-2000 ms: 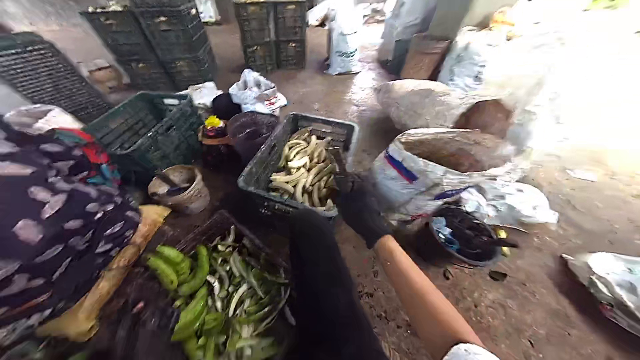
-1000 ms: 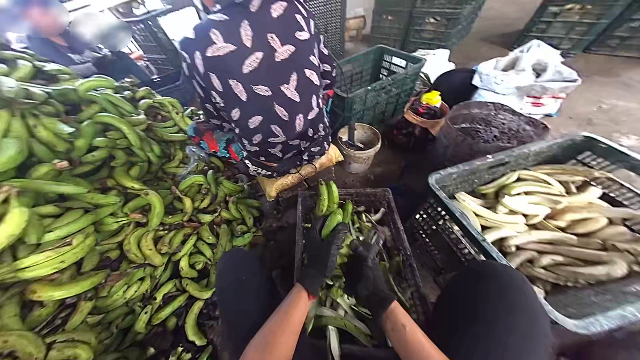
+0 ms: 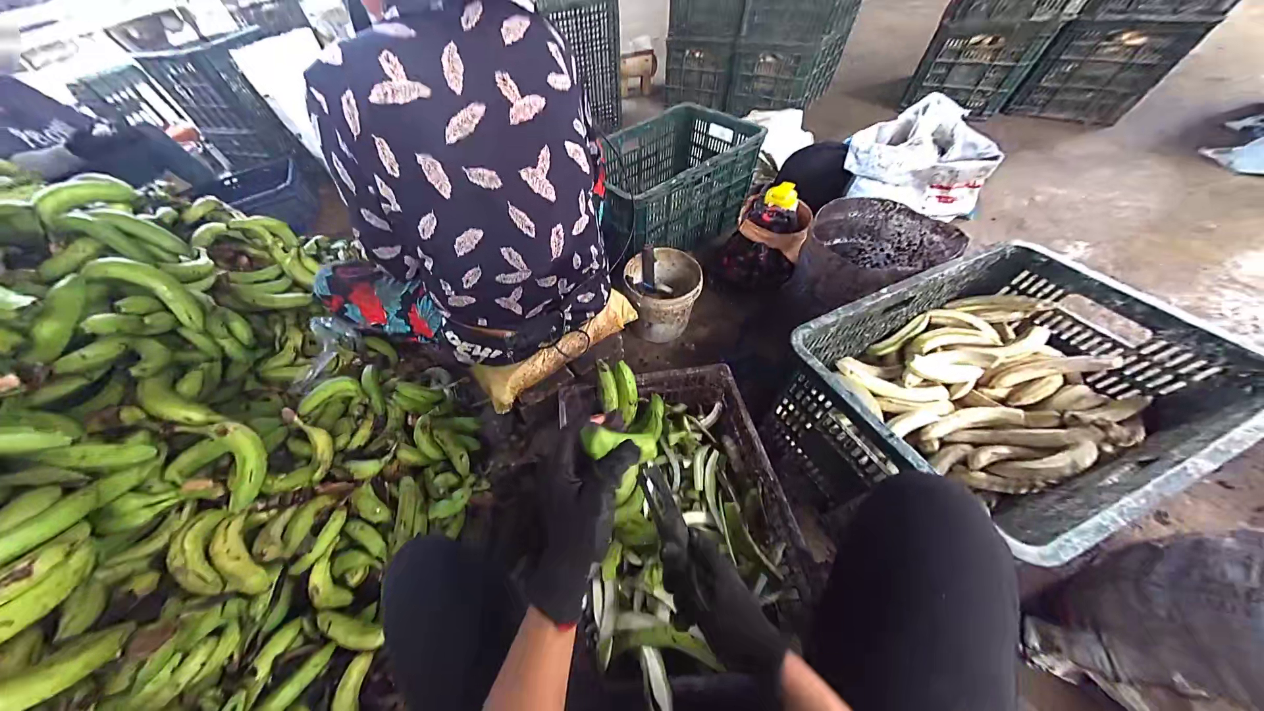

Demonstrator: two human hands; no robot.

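My left hand (image 3: pixel 573 509), in a black glove, holds a green plantain (image 3: pixel 632 434) over a dark crate (image 3: pixel 736 415). My right hand (image 3: pixel 716 588), gloved too, is just right of it, its fingers pointing up toward the plantain. A narrow dark shape lies along those fingers; whether it is a tool or a finger is unclear. Below the hands, green and pale peels (image 3: pixel 671 632) fill the crate, with more green plantains near its far end. To the right, peeled plantains (image 3: pixel 987 395) lie in a larger green plastic crate (image 3: pixel 1165 306).
Heaped green plantains (image 3: pixel 237 454) cover the floor at left. A person in a leaf-print top (image 3: pixel 464 168) sits ahead on a yellowish sack (image 3: pixel 558 355). Beside them stand a dirty bucket (image 3: pixel 664 296), a green crate (image 3: pixel 681 163), a dark tub (image 3: pixel 884 237) and a white sack (image 3: pixel 923 158).
Two seconds ago one gloved hand was beside the crate of peeled plantains; since one second ago both hands have been over the peel crate. The view has turned left since the first frame.
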